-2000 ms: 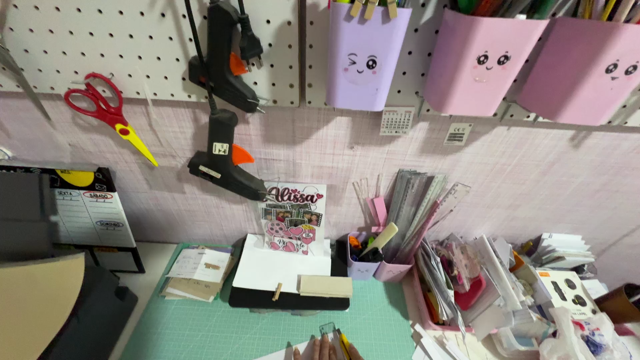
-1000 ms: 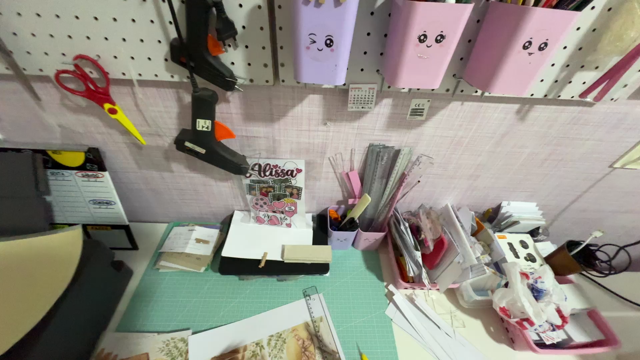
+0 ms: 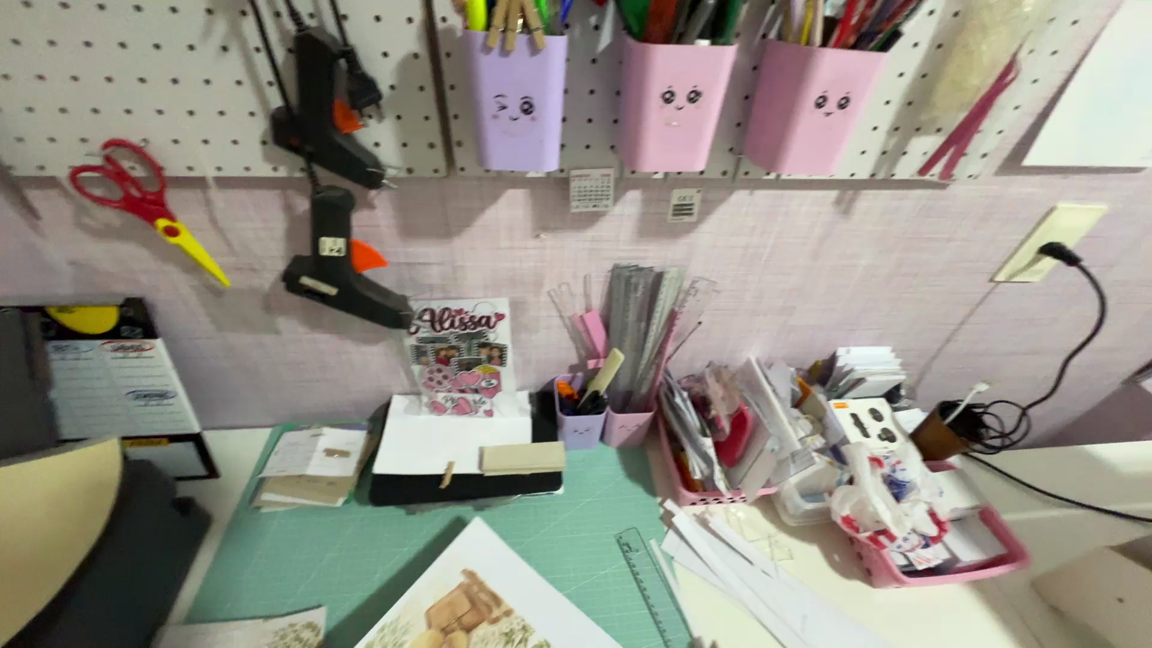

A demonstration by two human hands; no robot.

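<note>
Neither of my hands shows in the head view now. A white sheet printed with a brown and floral picture (image 3: 477,603) enters from the bottom edge, tilted above the green cutting mat (image 3: 279,540); what holds it, if anything, is out of frame. To its right a clear ruler (image 3: 643,576) lies on the mat's right part. Another printed sheet (image 3: 288,627) lies at the lower left, cut off by the frame.
Cut paper strips (image 3: 738,562) lie right of the mat. Behind stand a black tray with white paper (image 3: 432,441), a purple cup (image 3: 580,427) and pink baskets (image 3: 999,558) of supplies. Glue guns (image 3: 333,252) and red-yellow scissors (image 3: 153,207) hang above. A dark machine (image 3: 135,549) stands left.
A hand visible at the bottom two seconds ago is out of view. The large printed sheet has turned and tilted since one second ago, and the clear ruler lies apart from it, farther right.
</note>
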